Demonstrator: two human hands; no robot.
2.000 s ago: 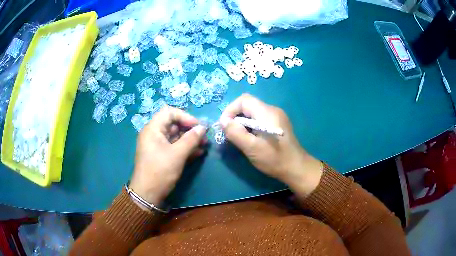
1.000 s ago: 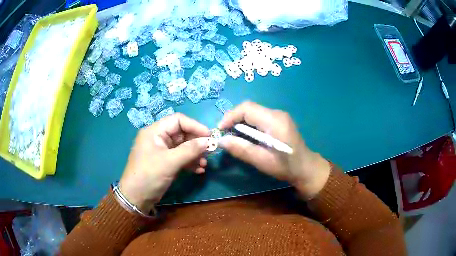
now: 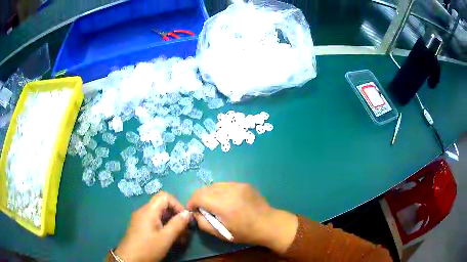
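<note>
My left hand is at the bottom centre, its thumb and index finger pinching a small part that is mostly hidden by the fingers. My right hand meets it fingertip to fingertip and holds a white pen-shaped tool, which slants down to the right across the palm side. Whether the right fingertips also hold the small part cannot be told. Clear plastic housings lie in a large loose heap in front of the hands. White insert plates with dark holes lie in a group right of the heap.
A yellow tray of small parts stands at left. A blue bin with red-handled pliers and a clear bag of parts are behind. At right are a clear lidded box, a thin tool, a dark object and a red stool.
The view has tilted up, so the bench items sit lower and more of the blue bin and bag shows. The small white holed part seen between my fingertips is now mostly covered.
</note>
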